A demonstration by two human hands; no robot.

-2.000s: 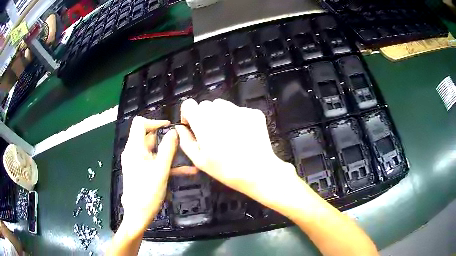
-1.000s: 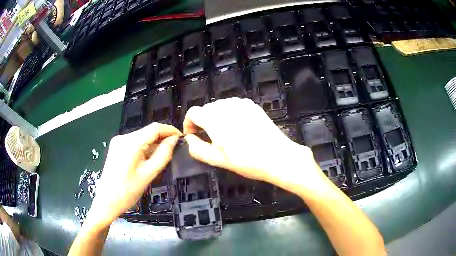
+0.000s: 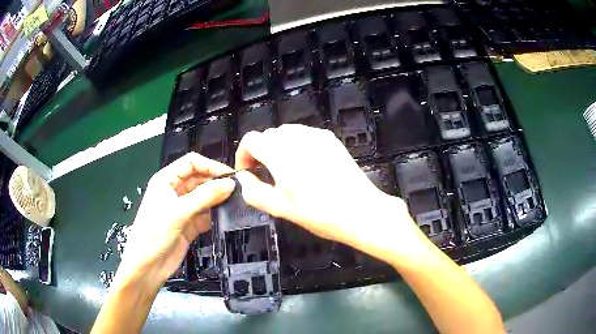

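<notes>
A grey-black phone housing [image 3: 251, 251] hangs lengthwise below my hands, over the near edge of the black blister tray [image 3: 307, 279]. My left hand [image 3: 173, 205] grips its upper end, with thumb and index finger at the top edge. My right hand [image 3: 307, 173] has its thumb and index finger at the same end. A thin dark piece [image 3: 227, 175] shows between the fingertips; whether it is a separate fitting or the housing's edge I cannot tell. The tray holds three rows of housings, and one middle-row pocket [image 3: 401, 117] looks plain and dark.
Scattered small parts [image 3: 115, 238] lie on the green bench left of the tray. A round cream fan [image 3: 31, 194] and a dark slab [image 3: 46, 254] are at far left. Other trays [image 3: 134, 32] are at upper left and upper right. A tan board [image 3: 555, 60] lies at right.
Since two seconds ago the housing has come into fuller view below my hands, its lower end now past the tray's near edge. My left hand has opened out to the left. The view has shifted slightly.
</notes>
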